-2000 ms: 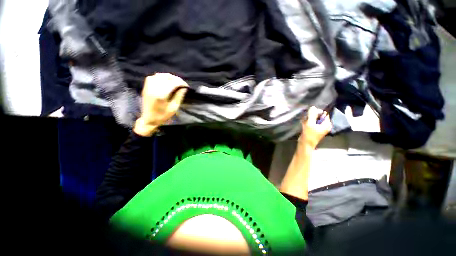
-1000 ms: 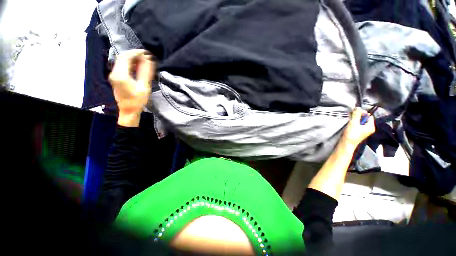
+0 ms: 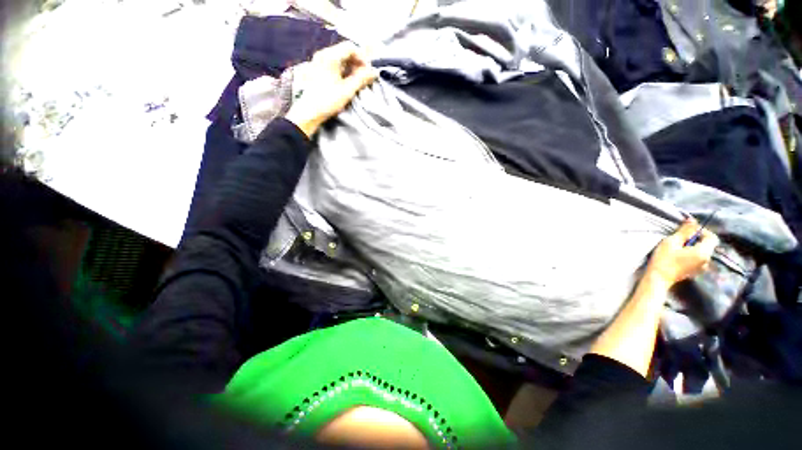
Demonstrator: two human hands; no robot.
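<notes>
A grey denim jacket [image 3: 475, 228] lies spread across the table in front of me, with its black lining [image 3: 545, 127] showing beyond the grey cloth. My left hand [image 3: 332, 86] is closed on gathered grey cloth at the jacket's upper left. My right hand [image 3: 681, 255] grips the jacket's edge at the right. A small dark tool [image 3: 701, 230] with a blue glint, perhaps thread snips, pokes out of my right hand, mostly hidden. A dark button placket [image 3: 466, 334] with a row of small brass dots hangs along the near edge.
Navy denim garments [image 3: 712, 145] and light grey garments [image 3: 673, 105] are heaped at the right. Navy cloth [image 3: 277, 44] lies under the jacket at the upper left. The white table top [image 3: 97, 114] shows at the left. A dark crate [image 3: 114, 264] with perforated sides is below its edge.
My left hand has moved away from me and now grips the cloth. My right hand has shifted right, still on the edge. More of the grey shell and the dotted placket now show.
</notes>
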